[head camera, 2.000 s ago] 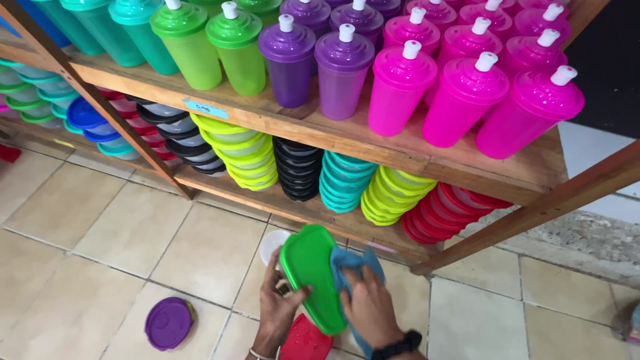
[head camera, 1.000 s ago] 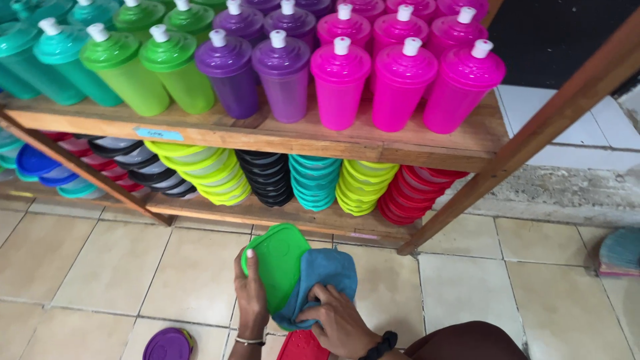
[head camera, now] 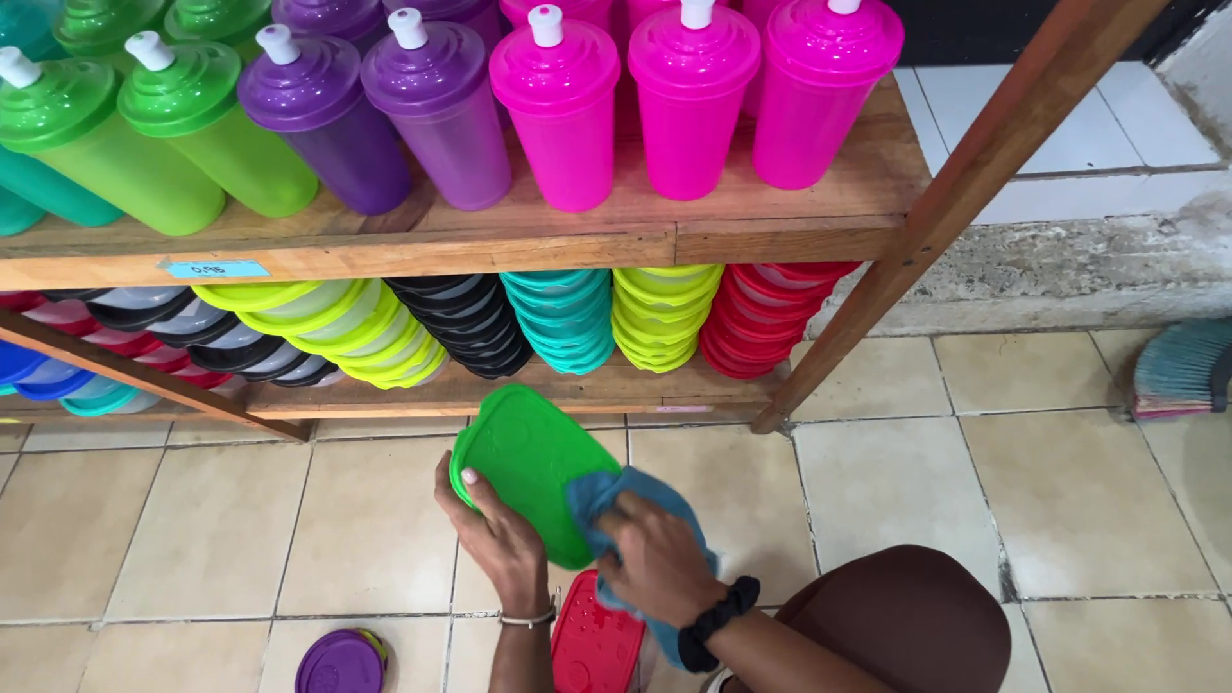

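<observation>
My left hand grips the left edge of a green plastic lid, its thumb lying on the top face. Bunched in my right hand is a blue cloth, pressed against the lid's lower right part. Below the hands a red plastic lid with droplet-like specks lies on the tiled floor, partly hidden by the right forearm and cloth. A round purple lid sits on the floor to the left, with a yellow-green rim showing under it.
A wooden shelf stands ahead, its post slanting at the right. Pink bottles, purple and green ones fill the upper board. Stacked lidded containers sit below. My knee is at lower right, a broom at far right.
The cloth has moved from the lid's upper right, two seconds ago, to its lower right. A white round thing on the floor beside the lid two seconds ago is no longer seen. The view has shifted.
</observation>
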